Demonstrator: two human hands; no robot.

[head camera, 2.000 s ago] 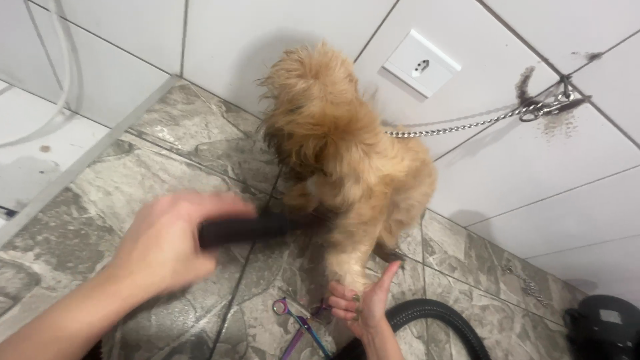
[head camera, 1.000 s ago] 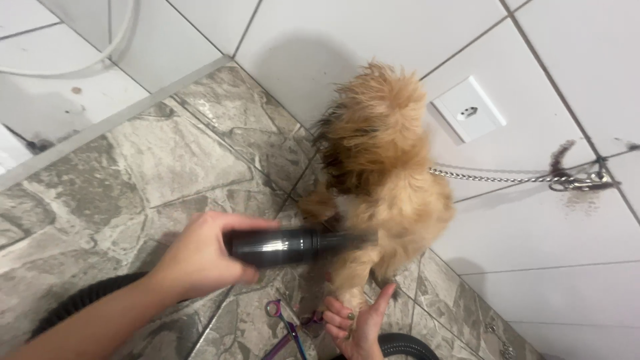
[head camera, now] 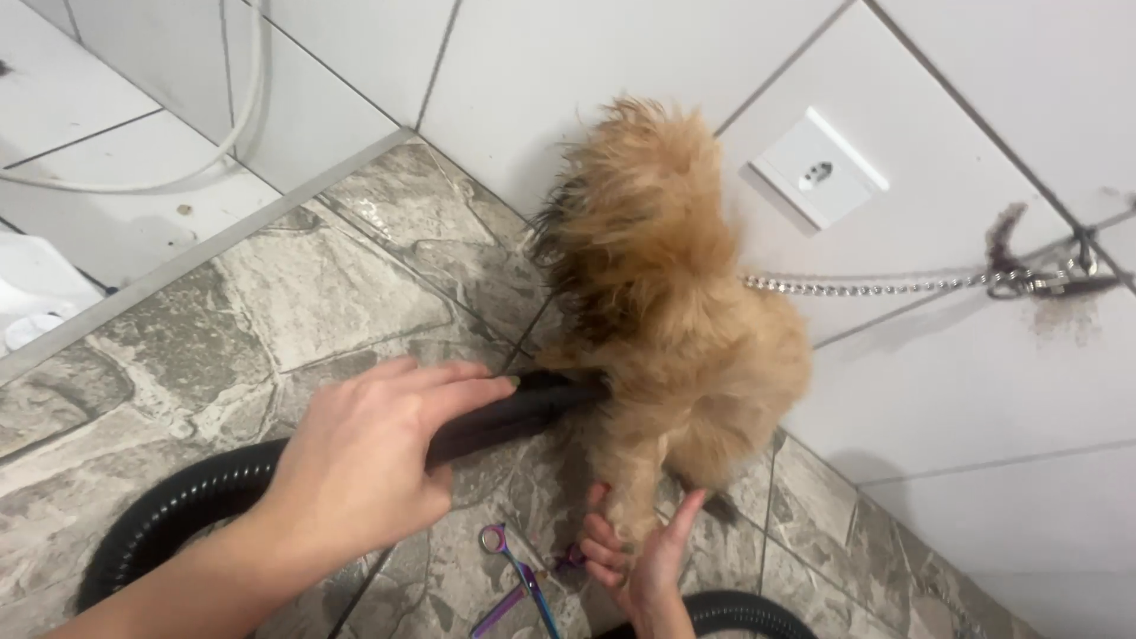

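Observation:
A small tan, long-haired dog (head camera: 674,337) sits against the tiled wall, its head turned toward the upper left and its fur ruffled. My left hand (head camera: 382,444) grips the black nozzle of a pet blow dryer (head camera: 497,422), whose tip is at the dog's chest. A black corrugated hose (head camera: 169,506) curves behind my left wrist. Below the dog, my right hand (head camera: 639,550) is around the lower part of one front leg (head camera: 632,484), palm up with the thumb raised. Iridescent grooming scissors (head camera: 524,577) lie on the stone-patterned surface between my hands.
A metal chain (head camera: 870,286) runs from the dog's neck to a fixture (head camera: 1056,280) on the wall. Above it is a white power outlet (head camera: 818,170). At the left are a raised edge (head camera: 213,240), a white hose (head camera: 240,124) and a white container (head camera: 40,284).
The nozzle in my left hand has swung from roughly level to slanting upward at the dog's chest. My right hand stays at the dog's front leg.

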